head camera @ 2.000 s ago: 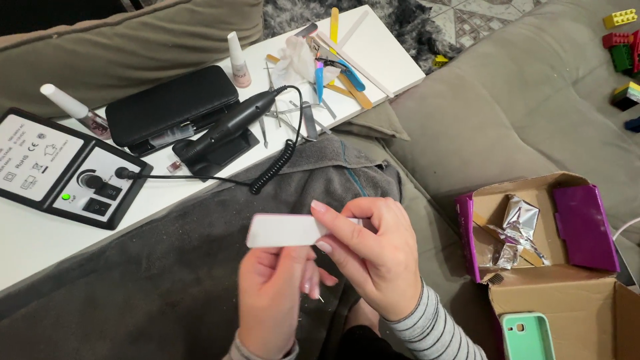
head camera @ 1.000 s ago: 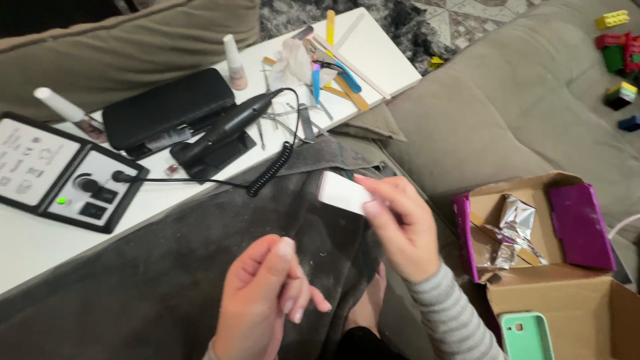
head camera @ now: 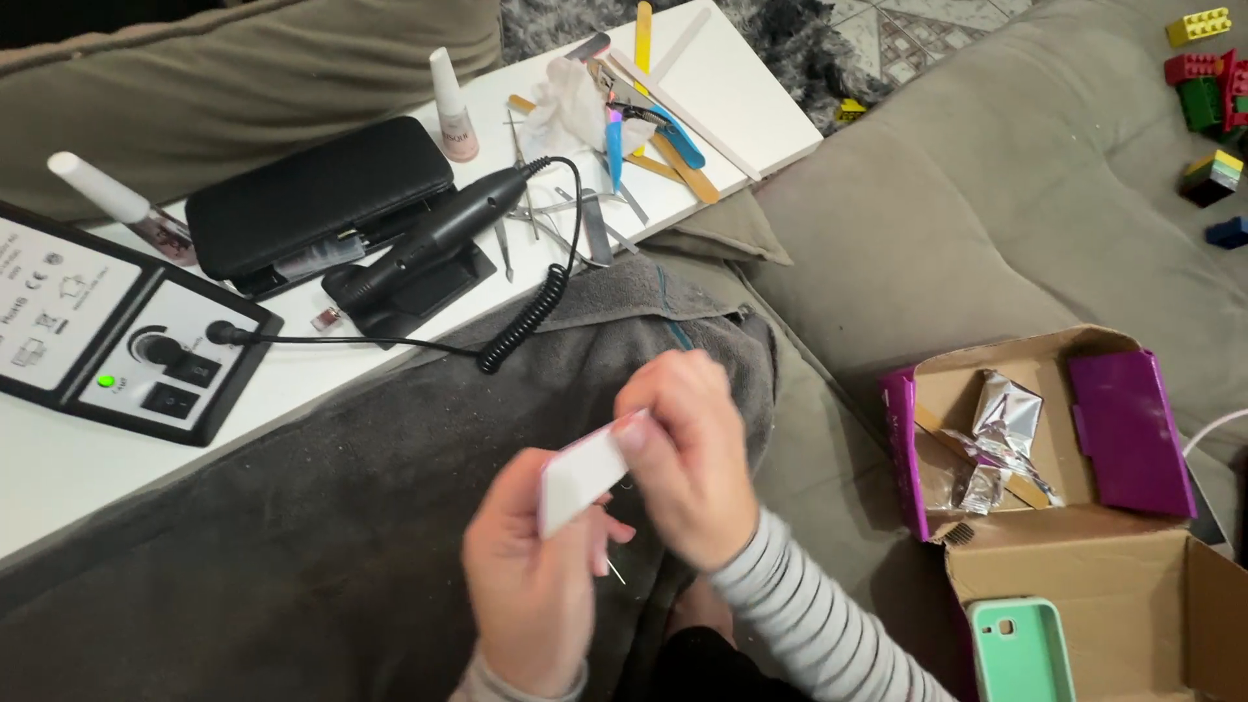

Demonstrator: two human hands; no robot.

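My right hand (head camera: 687,458) grips one end of a white nail buffer block (head camera: 582,480) with a pinkish edge. At the block's lower left end is my left hand (head camera: 536,570), its fingers curled and partly hidden; whether they grip the block or only touch it cannot be told. A thin pale sliver (head camera: 616,570) shows beside the left fingers. Both hands are over a dark grey towel (head camera: 292,546) spread across the lap. Up and to the left, a black nail drill handpiece (head camera: 439,234) rests in its cradle, its coiled cord (head camera: 526,317) running to the control unit (head camera: 175,361).
On the white board (head camera: 770,117) are a black case (head camera: 317,195), nail polish bottles (head camera: 455,117), nail files (head camera: 685,168), metal tools and crumpled tissue (head camera: 565,107). At right, an open cardboard box (head camera: 1063,439) holds foil wrappers (head camera: 1004,419); another holds a mint phone case (head camera: 1022,648). Toy bricks (head camera: 1201,97) lie beyond.
One second ago the block was in my right hand alone, with my left hand apart from it. My hands have since come together at the block.
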